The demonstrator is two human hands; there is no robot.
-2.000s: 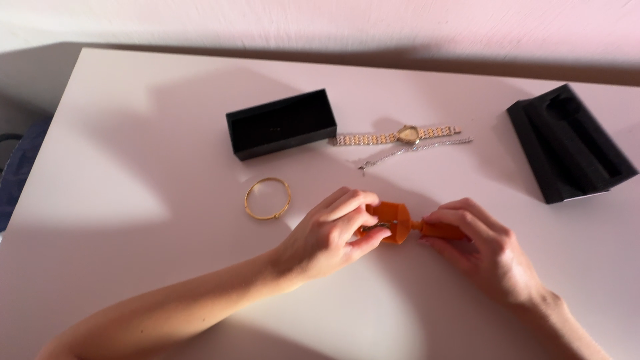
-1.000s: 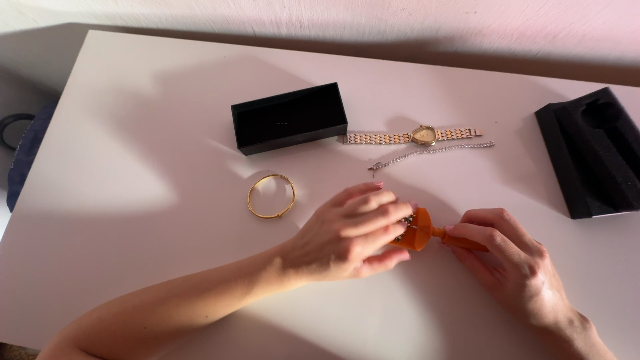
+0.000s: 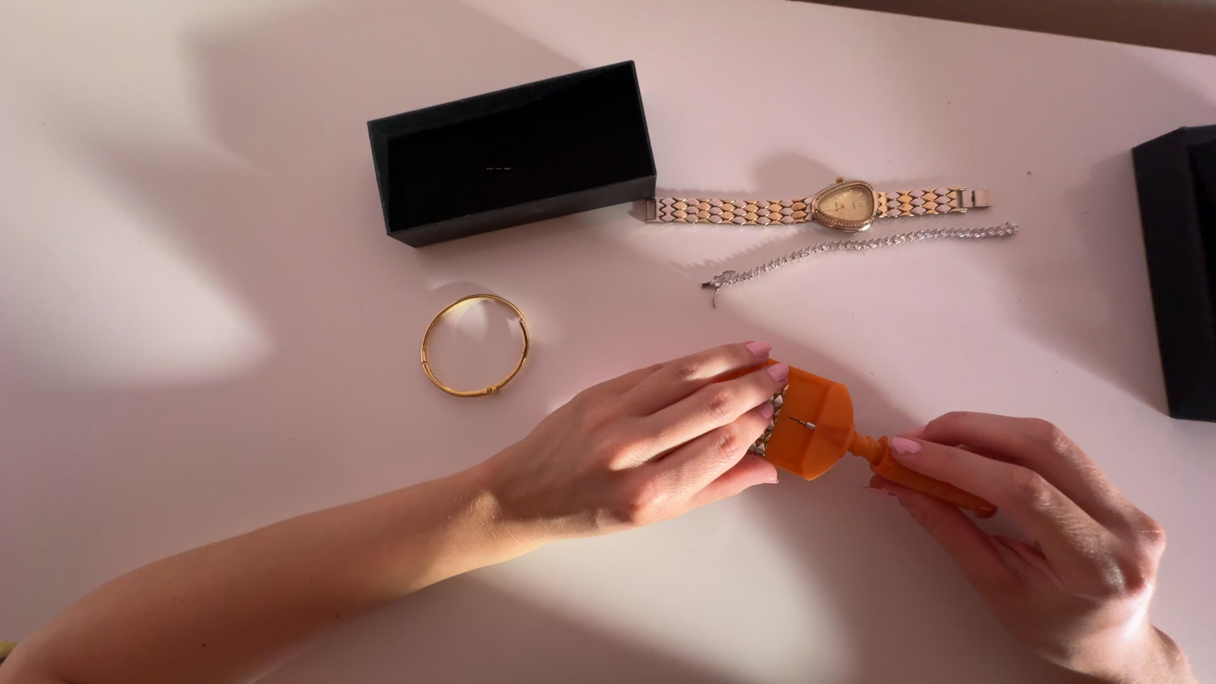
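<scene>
An orange plastic watch-link remover [image 3: 825,427] lies low at the centre right of the head view, a thin metal pin showing in its body. My left hand [image 3: 665,437] covers its left end, fingers pressed over a metal watch band [image 3: 766,439] that shows only in part. My right hand [image 3: 1035,522] grips the tool's orange screw handle [image 3: 926,483] between thumb and fingers. Above them lie a gold and silver-toned wristwatch [image 3: 845,204] and a silver-toned bracelet [image 3: 855,245], both stretched out. A gold bangle [image 3: 527,347] rests left of my left hand.
An open black box [image 3: 522,209] stands behind the bangle, touching or nearly touching the wristwatch's band. Part of a second black box [image 3: 1154,285] is at the right edge. Everything rests on a white table [image 3: 285,427], whose far edge crosses the upper right.
The view has moved in closer. My left hand's fingers lie flatter over the tool's left end than two seconds ago. My right hand stays at the screw handle.
</scene>
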